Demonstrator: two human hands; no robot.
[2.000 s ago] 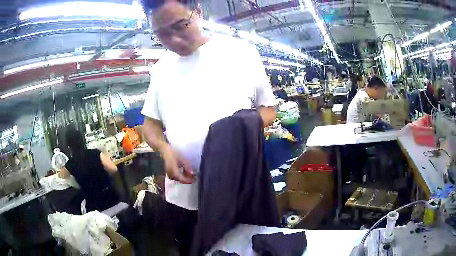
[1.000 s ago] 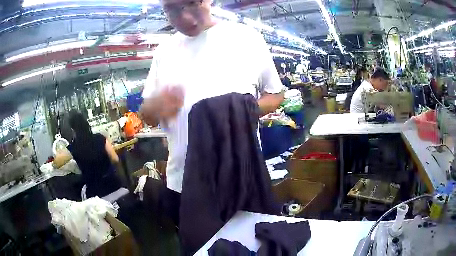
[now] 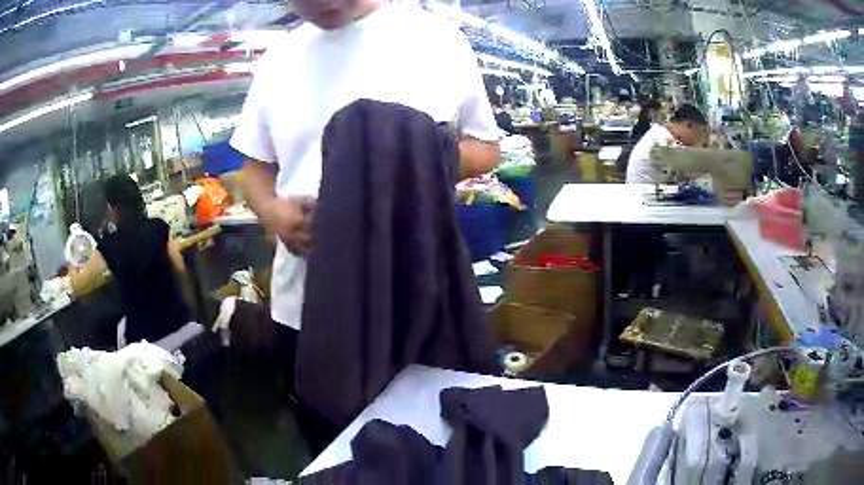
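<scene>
A large dark purple-brown garment [image 3: 388,246] hangs from the arm of a person in a white shirt standing across the table. That person's hand is at the garment's left edge. Another dark cloth [image 3: 493,422] lies in folds on the white table [image 3: 606,417] in front of me and runs out of the picture's bottom edge. My left hand and my right hand are not in view.
A white sewing machine head [image 3: 729,436] stands at the lower right, with yellow and blue spools [image 3: 807,374] behind it. A carton with white cloth [image 3: 123,393] is at the lower left. Open cardboard cartons [image 3: 535,332] stand behind the table. Other people sit at machines further back.
The view has tilted down, so more of the table and the dark cloth on it shows. The standing person's free hand was raised and blurred a second ago and is now lower, beside the hanging garment.
</scene>
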